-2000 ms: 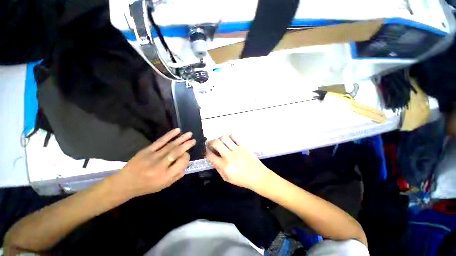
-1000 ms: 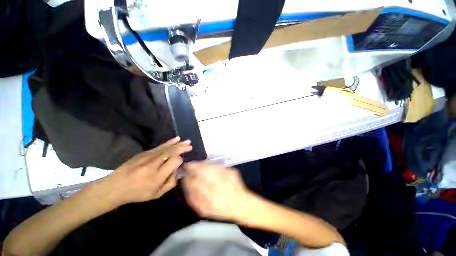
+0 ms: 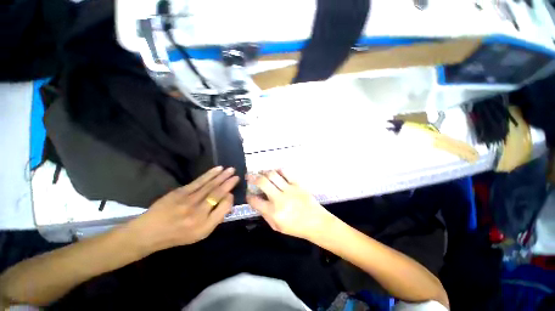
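A black strip (image 3: 230,146) runs from under the presser foot (image 3: 234,104) to the table's front edge. Black cloth with a dark grey-brown panel (image 3: 97,146) lies bunched to its left. My left hand (image 3: 188,209) lies flat with its fingertips on the lower part of the strip, a ring on one finger. My right hand (image 3: 286,203) is at the strip's right edge with bent fingers; the fingertips are blurred, and I cannot tell if they pinch it. The needle itself cannot be made out.
The white machine head (image 3: 274,21) spans the top, with a black band (image 3: 335,39) draped over it. Yellow-handled snips (image 3: 426,130) lie under the arm. A clump of dark strips (image 3: 488,124) is at the table's right end. Blue tape (image 3: 38,124) is at left.
My right hand has moved from the front of my left hand back to the strip's right edge. My left hand stays at the strip. The camera view has shifted slightly.
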